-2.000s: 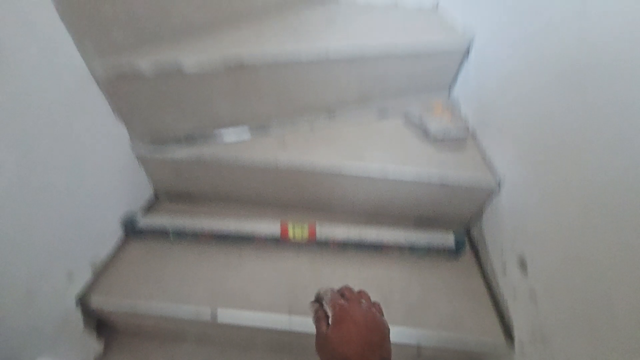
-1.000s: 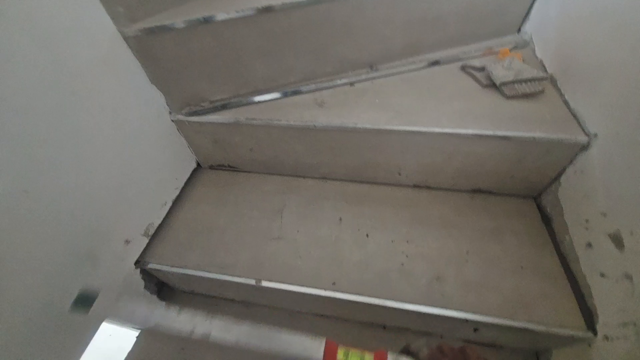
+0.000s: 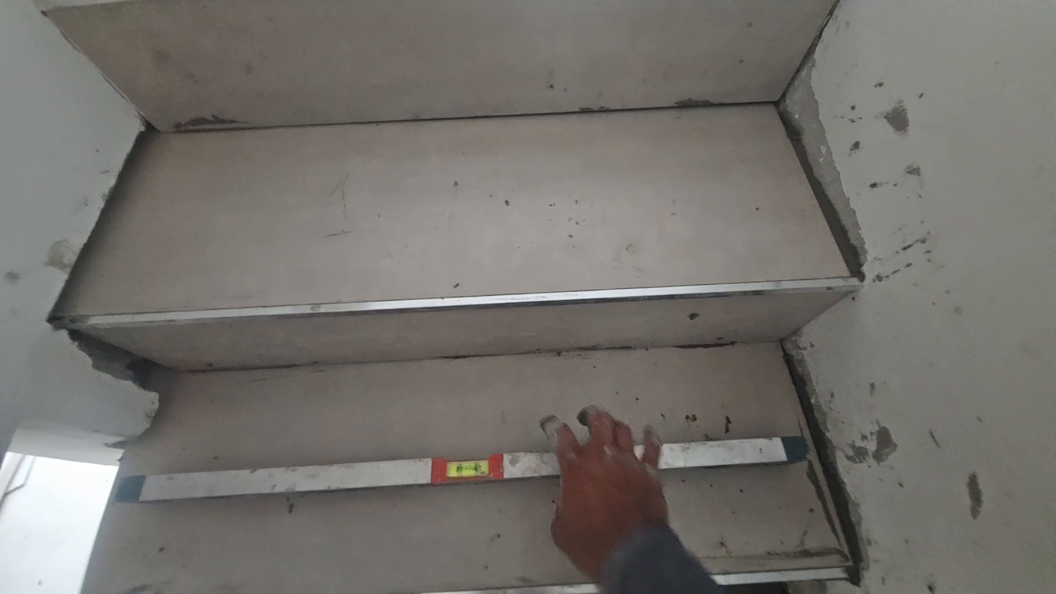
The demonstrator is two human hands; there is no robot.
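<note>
A long metal spirit level lies crosswise on the lower stair tread, with dark end caps and a yellow vial in a red housing left of my right hand. My right hand, palm down in a dark sleeve, is over the level's right half. Its dusty fingers are spread and reach past the far edge of the level; whether they press on it is not clear. My left hand is out of view.
Above is another tread with a metal nosing strip along its front edge. Walls flank the stairs; the right wall has cement spots and a rough, broken edge. The left wall's lower edge is jagged too, beside a bright area.
The spirit level, earlier at the back of the tread above, now lies one tread lower. My right hand is now over it. The view has shifted down the stairs.
</note>
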